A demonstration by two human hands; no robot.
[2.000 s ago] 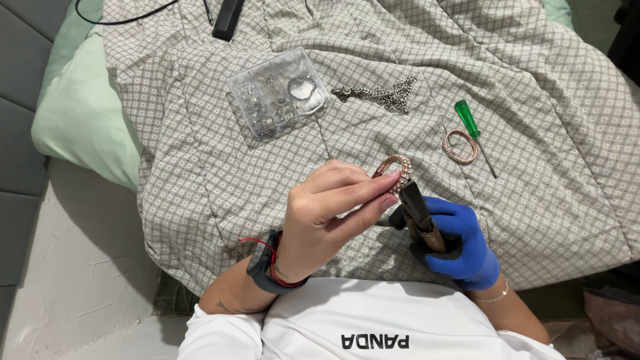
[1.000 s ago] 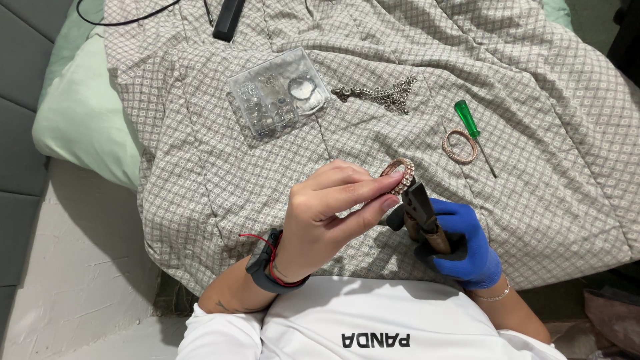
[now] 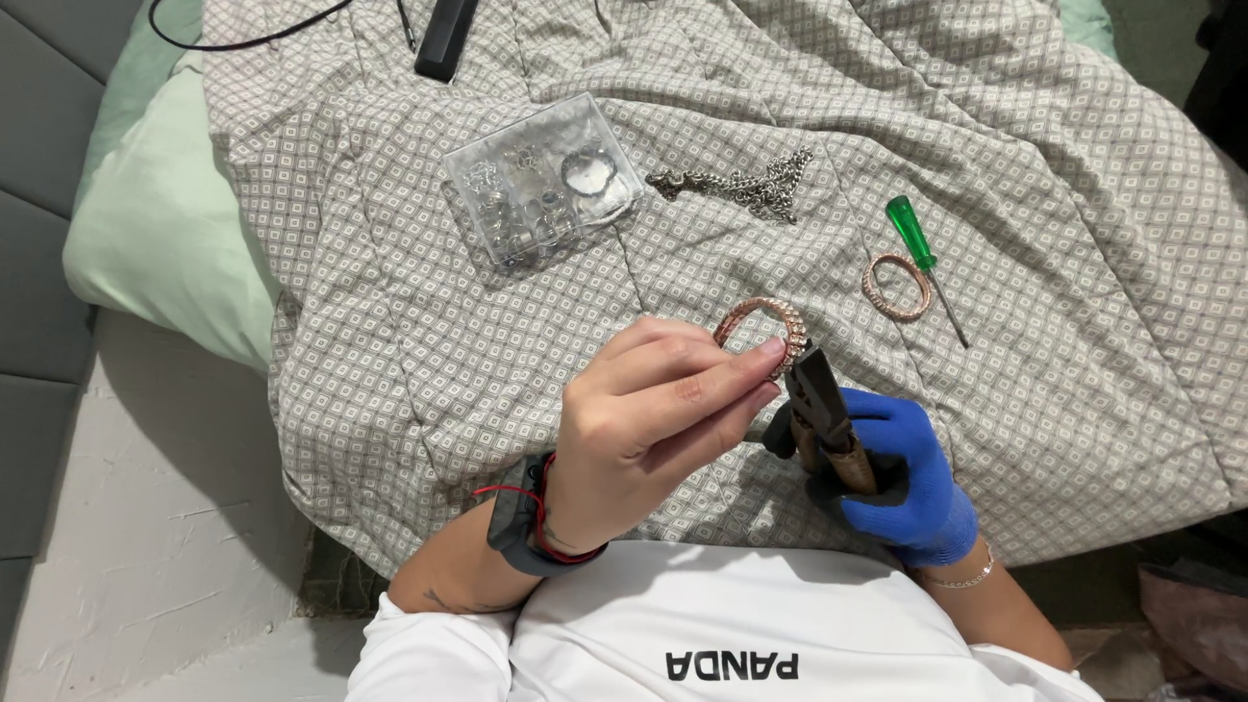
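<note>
My left hand [image 3: 663, 409], bare and with a black watch and red cord at the wrist, pinches a rose-gold bracelet set with clear stones [image 3: 759, 310] between thumb and fingers. In my right hand [image 3: 907, 478], gloved in blue and black, are pliers [image 3: 821, 405] with dark jaws and worn brown handles. The jaw tips are at the bracelet's right side, by my left fingertips; whether they grip it I cannot tell. A second rose-gold bracelet [image 3: 880, 304] lies on the patterned bedspread, partly under a screwdriver with a green handle [image 3: 908, 230].
A clear plastic compartment box [image 3: 468, 210] holds small metal rings and findings. A silver-coloured chain [image 3: 746, 188] lies heaped to its right. At the top are a black object [image 3: 446, 39] and a black cable [image 3: 258, 37]. A pale green pillow [image 3: 161, 224] lies at the left.
</note>
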